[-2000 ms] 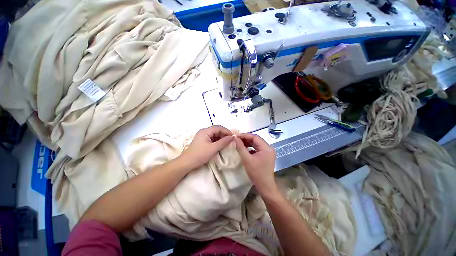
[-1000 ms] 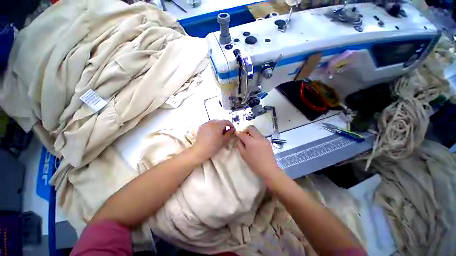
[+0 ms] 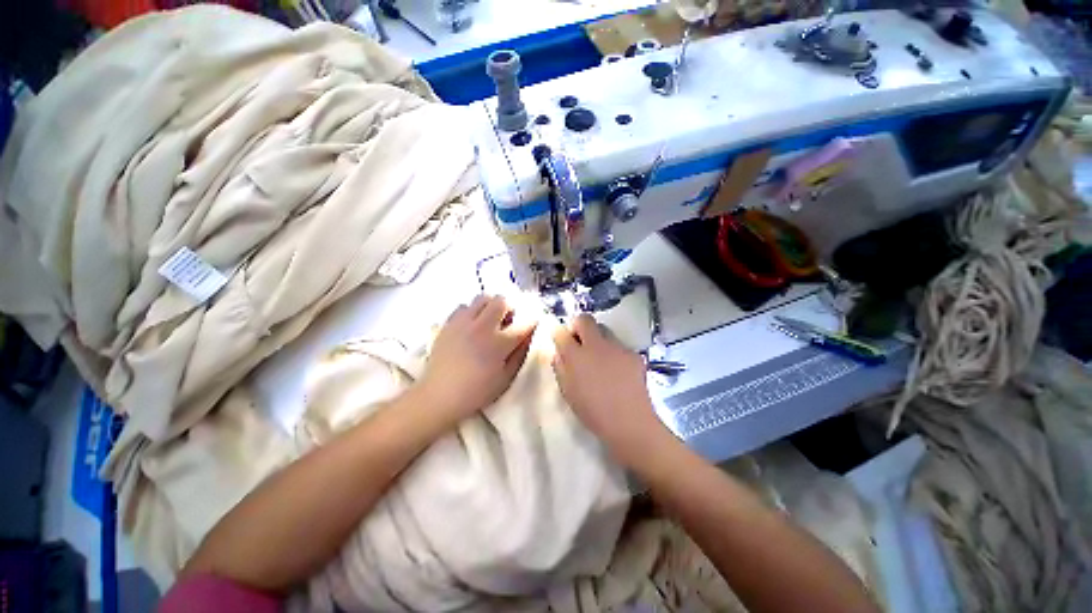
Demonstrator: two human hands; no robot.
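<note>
My left hand [image 3: 477, 353] and my right hand [image 3: 589, 365] are side by side just in front of the needle area of the white sewing machine [image 3: 742, 108]. Their fingers hold the cream garment piece [image 3: 515, 479] close to the presser foot [image 3: 560, 302]. Bright light washes out the fabric edge between the fingertips, so whether it lies under the foot cannot be told. The held cloth drapes from the hands over the table's front edge towards my lap.
A large cream cloth heap [image 3: 240, 180] with a white care label [image 3: 193, 274] lies left. Red and orange-handled scissors [image 3: 752, 254] lie on a flat black thing beside the machine. Thin tools [image 3: 832, 339] lie near the ruler scale [image 3: 766, 392]. Cream cords [image 3: 988, 299] hang at right.
Both hands have moved forward from the table's front edge to the presser foot area, carrying the pinched fabric with them. The view has shifted slightly.
</note>
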